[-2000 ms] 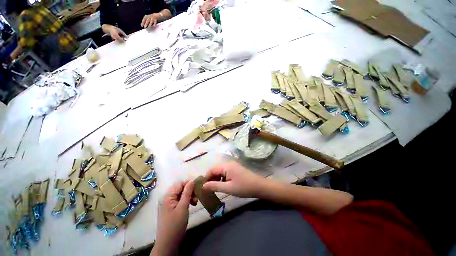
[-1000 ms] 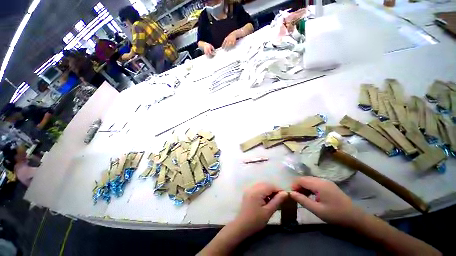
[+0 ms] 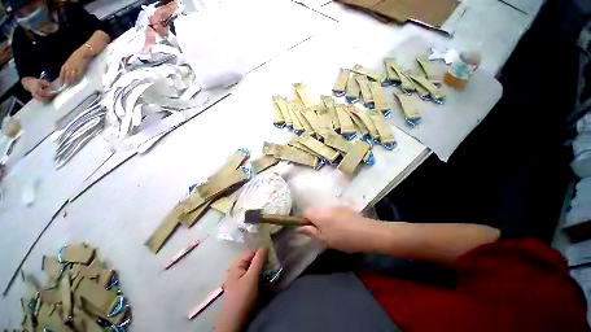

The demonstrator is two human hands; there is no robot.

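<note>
My right hand (image 3: 334,228) is closed on the brown handle of a hammer (image 3: 278,220). The hammer's dark head is over the near part of the round pale block (image 3: 266,194). My left hand (image 3: 243,282) holds a khaki strap tab (image 3: 269,251) at the block's near edge, between thumb and fingers. A shiny metal ring (image 3: 273,275) shows at the tab's near end. The tab's far end is partly hidden by the hammer; I cannot tell whether the head touches it.
A pile of tabs (image 3: 81,292) lies at lower left, a few overlapping tabs (image 3: 214,188) left of the block, and more tabs (image 3: 317,123) beyond it. Two gauge strips (image 3: 182,254) lie left. An amber bottle (image 3: 459,72) stands far right. A person's hands (image 3: 74,65) are far left.
My right hand has let go of the tab and taken the hammer, which lay on the block. My left hand has moved the tab to the block's edge. The view has turned right.
</note>
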